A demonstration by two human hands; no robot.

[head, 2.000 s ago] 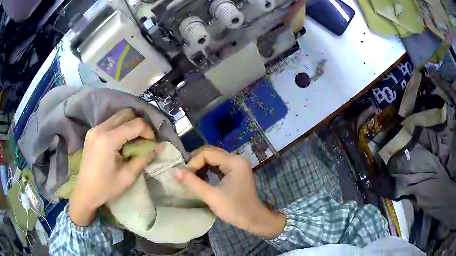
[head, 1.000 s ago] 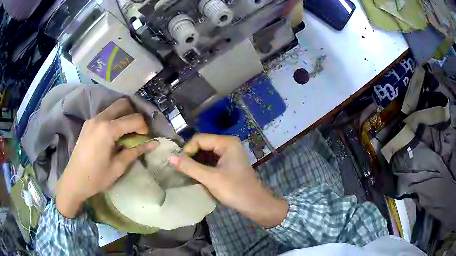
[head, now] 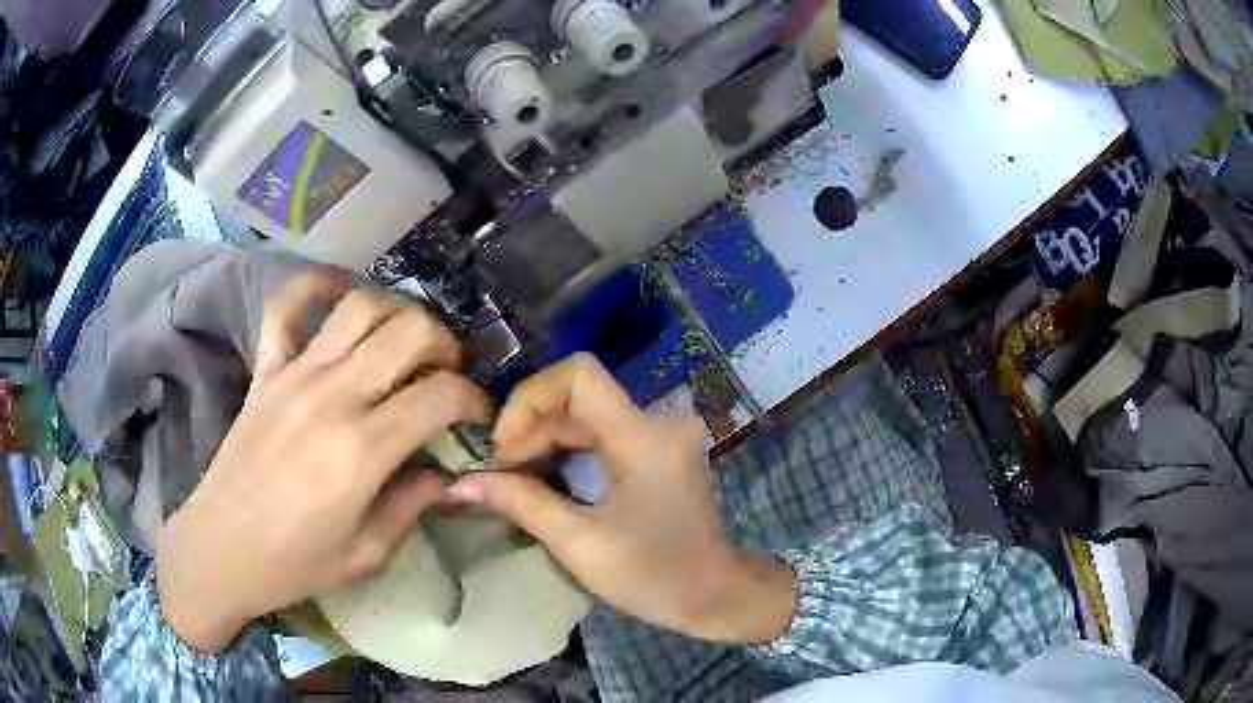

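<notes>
A beige panel [head: 502, 625] hangs below my hands over the lap. It joins the grey-brown garment body [head: 165, 330], which is bunched at the left of the machine. My left hand [head: 323, 453] grips the panel's upper edge with thumb and fingers. My right hand [head: 625, 501] pinches the same edge from the right, its thumb tip close to my left fingertips. The pinched edge is mostly hidden by the fingers. Both hands are just in front of the overlock machine [head: 639, 192], away from its needle area.
A blue lint-covered plate [head: 735, 282] lies at the front of the white table [head: 934, 206]. A smartphone [head: 923, 30] and yellow-green panels [head: 1079, 41] are at the back right. Waiting garments [head: 1168, 453] with beige bands heap at the right. Checked cloth covers the lap.
My left hand has moved right and closed in beside my right hand, covering the yellow-green fold and the beige edge that showed before. My right hand keeps its pinch with little shift.
</notes>
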